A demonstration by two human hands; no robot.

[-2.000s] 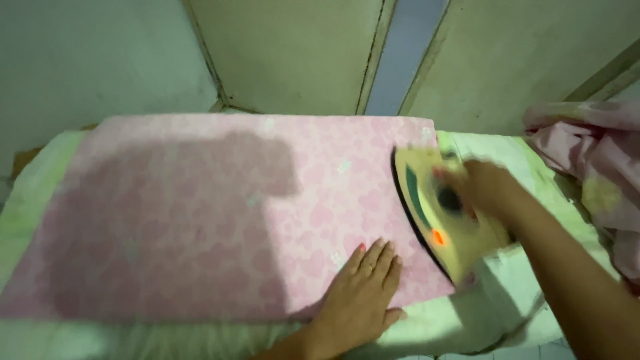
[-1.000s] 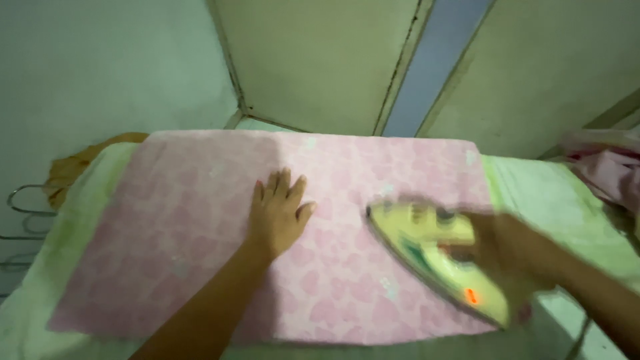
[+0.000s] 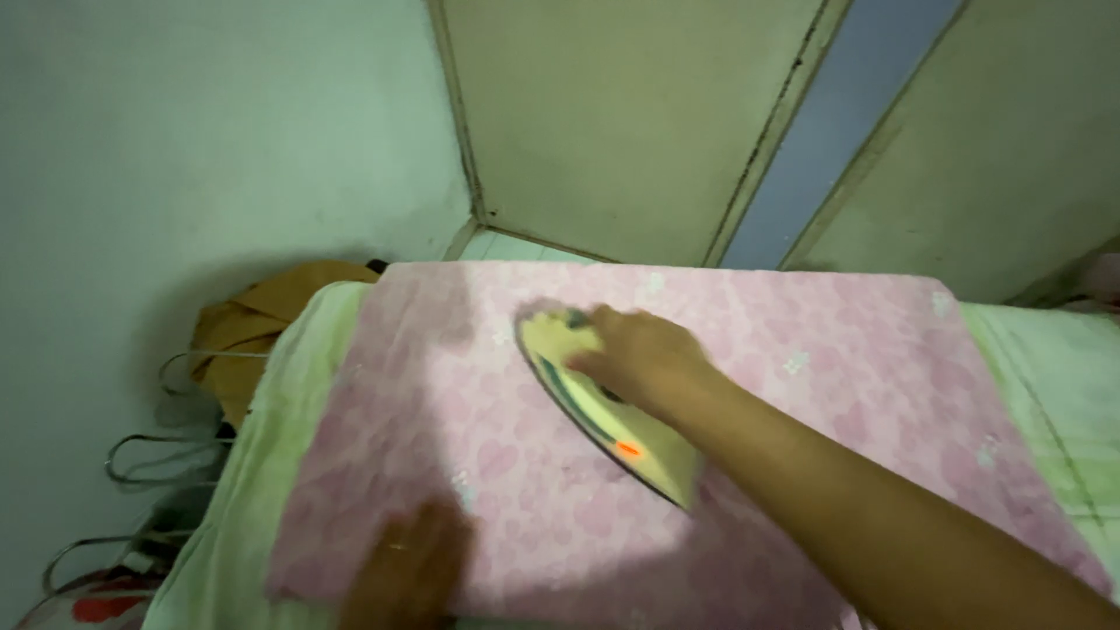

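Observation:
A pink patterned cloth (image 3: 787, 420) is spread flat over a board or table covered in pale green and white fabric (image 3: 289, 420). Near the middle of the cloth is a yellow clothes iron (image 3: 604, 411), its orange light lit and its tip toward the upper left. My right hand (image 3: 643, 354) is closed round the iron's handle. At the lower left, over the near part of the pink cloth, my left hand (image 3: 411, 560) is blurred and holds nothing that I can see; whether it touches the cloth is unclear.
Left of the covered surface are several metal hangers (image 3: 162, 459), a mustard-brown garment (image 3: 254, 324) and a red and white cloth (image 3: 105, 604). A pale wall (image 3: 219, 131) stands at the left and a cream door or panel (image 3: 621, 114) behind. Shadows fall across the pink cloth.
Over the two seconds my right hand has moved the iron leftward, from the cloth's right edge to near its middle. My left hand has come back toward the near edge. The view has shifted left.

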